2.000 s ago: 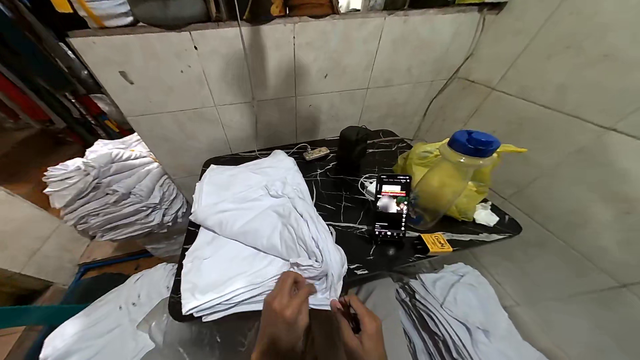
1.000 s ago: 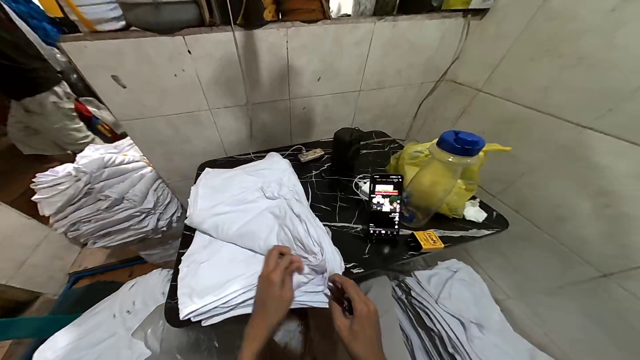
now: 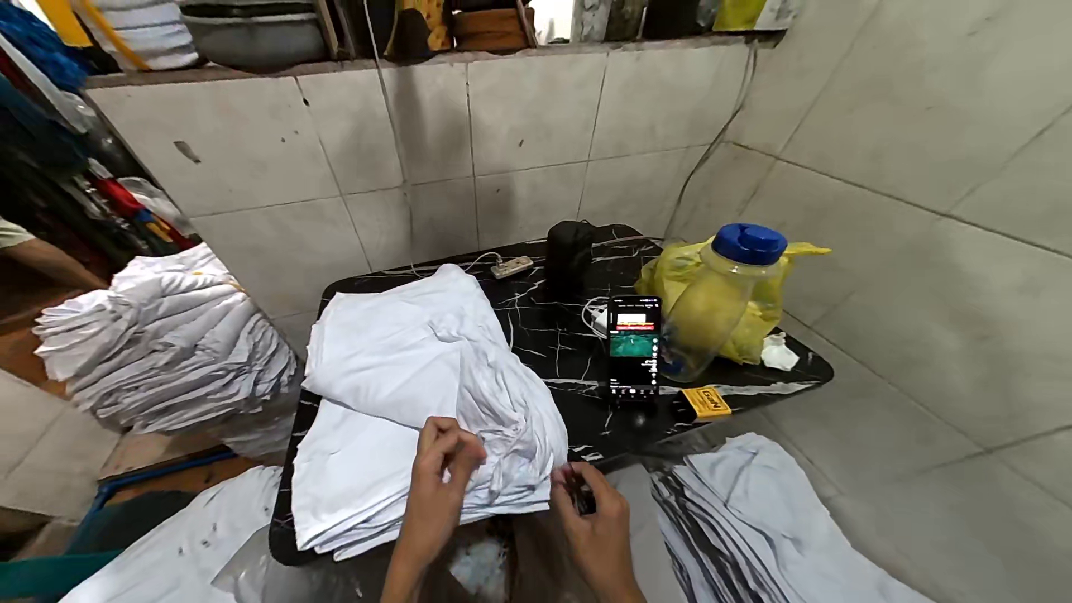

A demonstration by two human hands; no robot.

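A stack of folded white cloth garments (image 3: 402,360) lies on the black marble-patterned table (image 3: 553,352). Over the stack's front part is my left hand (image 3: 444,469), its thumb and fingers bent near the bunched cloth; whether it pinches a bit of fabric is not clear. Beside the stack's front right corner, my right hand (image 3: 595,511) is closed around a small dark tool, mostly hidden by the fingers. A lit smartphone (image 3: 634,347) stands upright to the right of the stack.
Behind the phone are a blue-lidded plastic jar (image 3: 712,310), a yellow plastic bag (image 3: 762,310) and a black cylindrical object (image 3: 568,255). A small yellow box (image 3: 706,402) lies near the table edge. White garments are piled at left (image 3: 167,343) and lower right (image 3: 770,511). A tiled wall (image 3: 528,142) stands behind.
The person seen at the far left one second ago now shows only as an arm at the frame's edge. My left hand's fingers have shifted slightly over the cloth.
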